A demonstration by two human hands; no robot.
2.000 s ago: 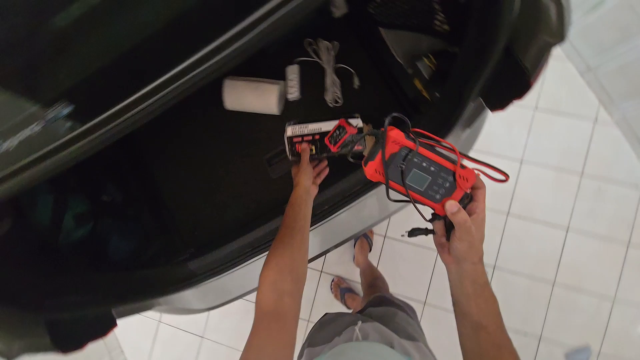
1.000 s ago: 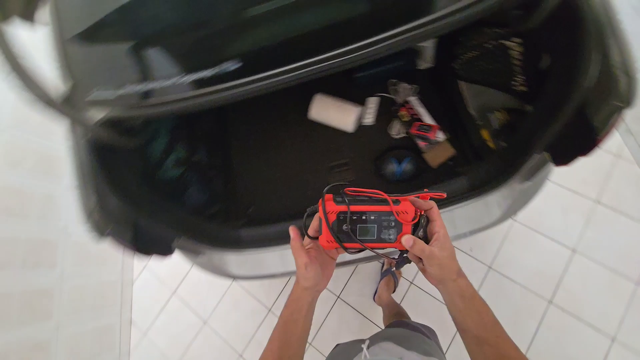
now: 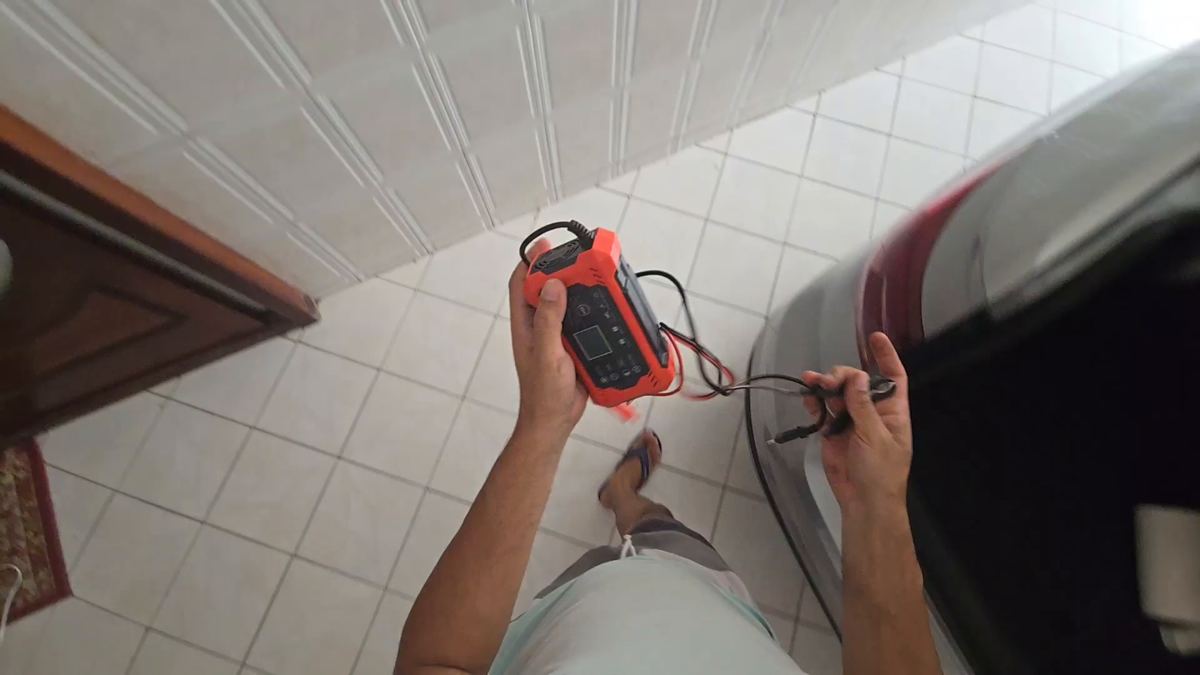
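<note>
My left hand [image 3: 547,361] grips a red and black battery charger [image 3: 605,323] by its left side, thumb on the front beside the small screen. A black cable loops over the charger's top end. Red and black leads [image 3: 703,370] run from the charger toward my right hand [image 3: 864,422], which holds a bunch of the black cable and a dark clamp-like piece between thumb and fingers. The black power plug [image 3: 795,434] sticks out to the left of that hand. A blurred red piece [image 3: 624,411] hangs below the charger.
The car's rear bumper [image 3: 806,319] and open trunk are at the right, with a white roll-like object [image 3: 1167,558] inside. A panelled wall [image 3: 487,103] runs across the top. A wooden door [image 3: 122,300] and a patterned rug [image 3: 28,534] are at the left, on white floor tiles [image 3: 356,450].
The view has swung away from the trunk toward the wall and door. My right hand has left the charger's body and now holds its cables off to the right; the left hand keeps the charger.
</note>
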